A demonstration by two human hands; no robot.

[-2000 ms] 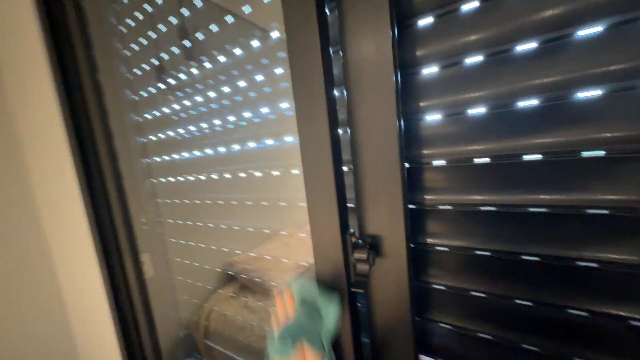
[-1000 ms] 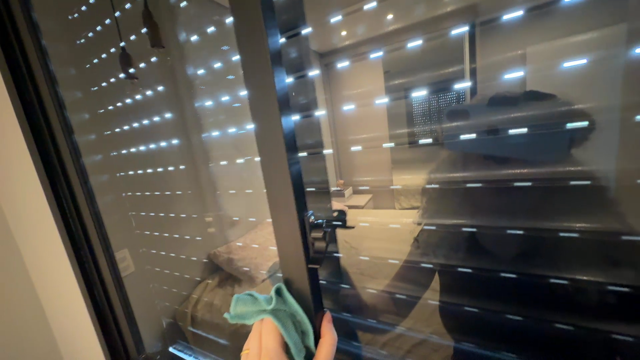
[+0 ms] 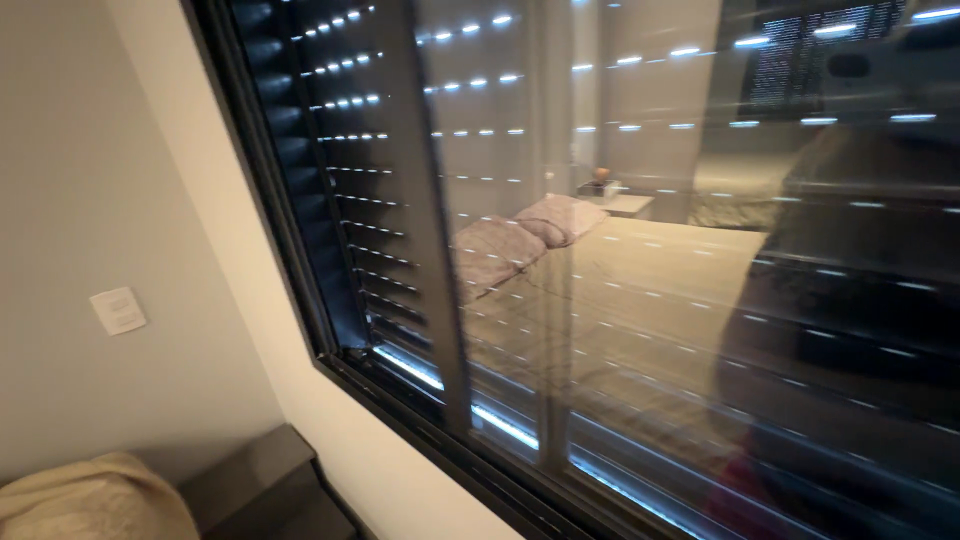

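Neither my left hand nor my right hand shows in the head view. A sliding window with a dark frame (image 3: 435,225) fills the middle and right. Behind its glass pane (image 3: 637,300) a slatted roller shutter (image 3: 367,180) is down, with light coming through its slots. The glass reflects a bed with pillows, a side table and a dark figure of a person. At the left part of the window the pane stands away from the side jamb, and the shutter shows there without reflections.
A white wall switch plate (image 3: 118,310) is on the wall at left. Below it, at the lower left, lie a beige cushion or bedding (image 3: 97,499) and a dark grey piece of furniture (image 3: 255,472). The black window sill track (image 3: 450,450) runs down to the right.
The hand with the green cloth, seen low at the window frame before, has left the view. The window's left edge now stands away from the jamb. The view has swung to the lower left.
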